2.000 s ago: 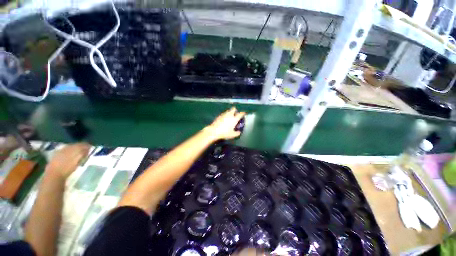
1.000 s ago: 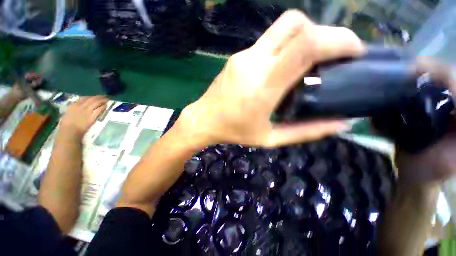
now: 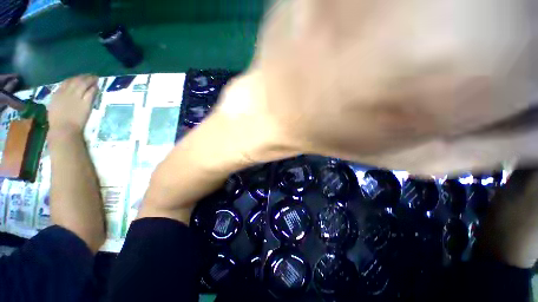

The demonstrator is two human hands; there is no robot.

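My left hand [image 3: 389,82] is large, blurred and very close to the camera at the upper right, partly cut off by the frame's edge. Its fingers cannot be made out, and no held object shows. My right forearm is a dim blur at the right edge; the right hand itself cannot be seen. Below my left hand lies the glossy black tray [image 3: 311,248] with rows of round pockets. Striped or grid marks show in several pockets; I cannot tell whether these are parts or pocket bottoms. My left arm crosses over the tray's upper left part.
A black cylindrical unit [image 3: 121,46] stands tilted in view on the green belt [image 3: 183,41] at the upper left. Another person's arm and hand [image 3: 68,109] rest over the newspaper-covered table [image 3: 159,97]. An orange-brown press pad [image 3: 16,147] sits on a green base at far left.
The black cylinder seen between my hands is no longer visible. My left hand has come closer, covering the upper right. The view has shifted down, and the right hand has gone from sight.
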